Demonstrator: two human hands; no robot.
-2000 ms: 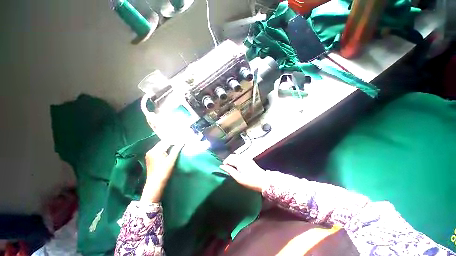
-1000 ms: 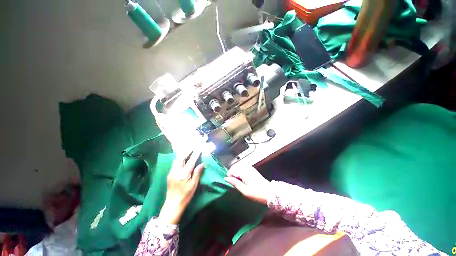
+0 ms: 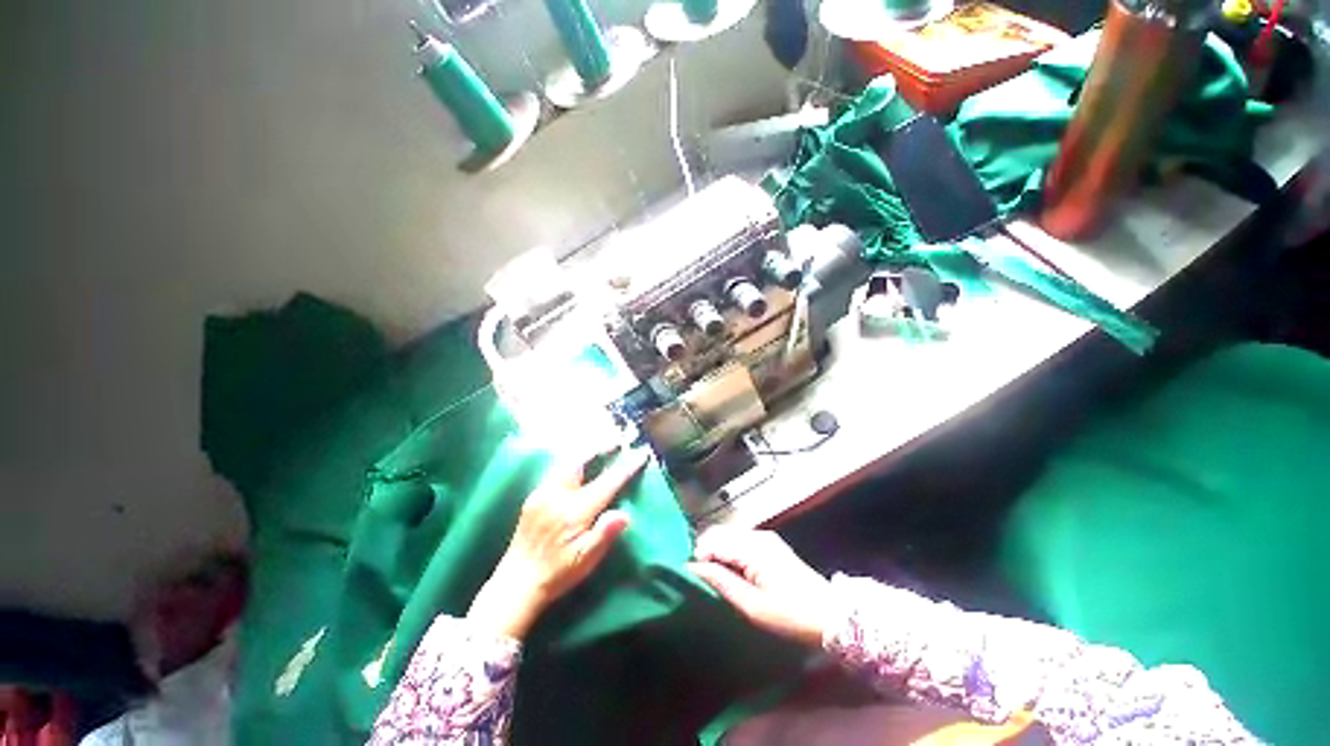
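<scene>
The green cloth panel (image 3: 642,561) lies at the needle area of the overlock machine (image 3: 700,262) and hangs down toward my lap. My left hand (image 3: 569,532) rests on the cloth just in front of the bright needle light, with the fingers spread and pointing to the presser foot. My right hand (image 3: 759,576) is at the cloth's right edge by the front table corner, thumb and fingers pinching the edge. The needle and presser foot are washed out by the glare.
Green cloth (image 3: 299,379) is heaped left of the machine. Green strips (image 3: 861,168), a dark pad (image 3: 938,178), an orange-copper bottle (image 3: 1116,117) and an orange-red box (image 3: 948,51) are at the back right. Thread cones (image 3: 470,91) stand above. A green-covered seat (image 3: 1181,510) is at right.
The whole view has shifted, so the machine sits lower and further right. My left hand has moved along the cloth near the needle, its fingers now more spread. My right hand still pinches the cloth's edge.
</scene>
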